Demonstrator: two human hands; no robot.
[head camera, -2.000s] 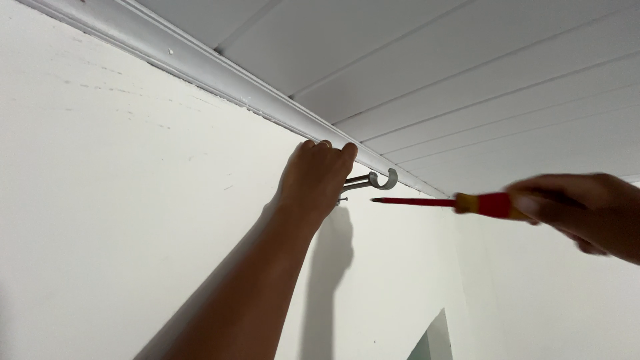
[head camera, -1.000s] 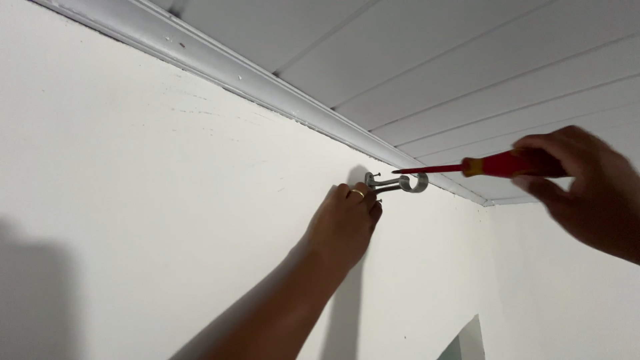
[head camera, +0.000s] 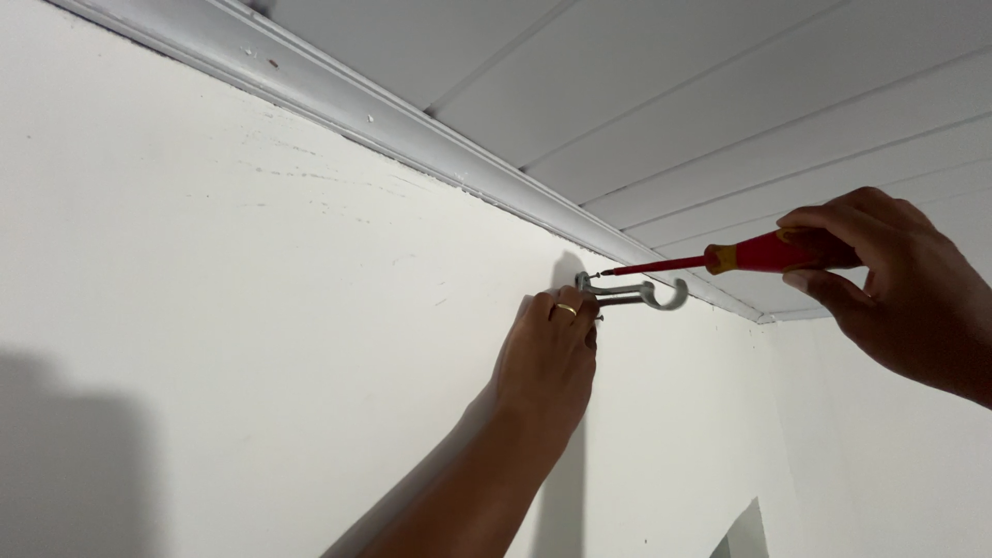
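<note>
My left hand (head camera: 554, 349), with a ring on one finger, holds a metal curtain rod bracket (head camera: 620, 294) against the white wall just below the cornice. The open hook of the bracket points to the right. A screw (head camera: 594, 277) sticks out at the top of its base, and the end of a second screw (head camera: 601, 317) shows lower, beside my fingers. From the right, my right hand (head camera: 891, 287) grips a red and yellow screwdriver (head camera: 775, 252) by its handle. Its tip is at or very near the head of the upper screw; contact is hard to tell.
A grey-white cornice (head camera: 434, 163) runs along the top of the wall (head camera: 271, 310), close above the bracket. Over it is a panelled ceiling (head camera: 697, 93). The cornice meets another wall at the right corner. A grey angular shape (head camera: 748, 535) shows at the bottom right.
Two seconds ago the screwdriver was blurred and apart from the bracket, below its hook; its tip is now at the upper screw. My left fingers have moved lower on the bracket, baring its base.
</note>
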